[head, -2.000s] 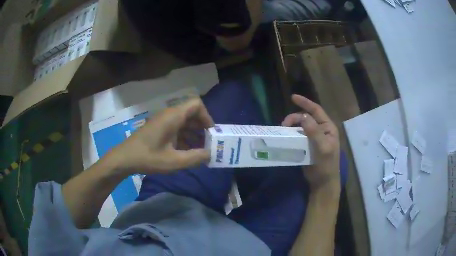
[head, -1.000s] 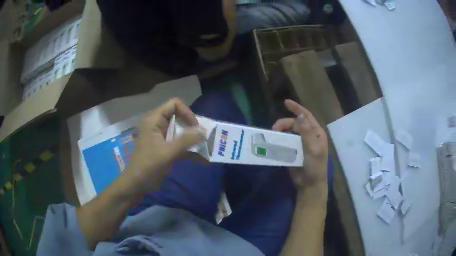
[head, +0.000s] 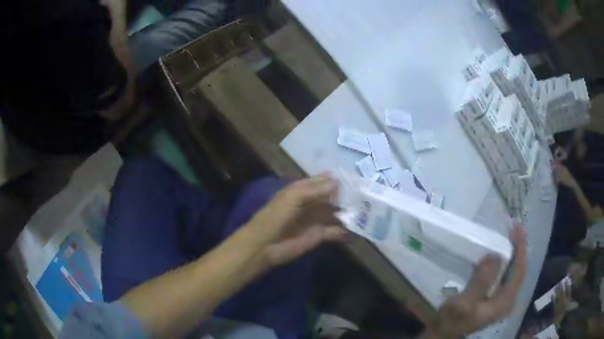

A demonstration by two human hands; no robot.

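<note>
A long slim white carton with blurred lettering and a pictured green screen is held between my hands, slanting down to the right over the table edge. My left hand grips its left end, where the end flap is too blurred to read as open or closed. My right hand holds its right end, with the thumb on the near face. Small white printed slips lie loosely heaped on the white board just behind the carton, which partly hides them.
Stacked white cartons stand on the white table at the right. A wooden pallet is under the board. A seated person is at the upper left. A blue-and-white printed panel lies low at the left. Another person's arm shows at the right edge.
The view has swung right, bringing the stacked cartons into sight. The carton has moved from over my lap to the table edge. My left hand has gone from working at its end flap to gripping that end.
</note>
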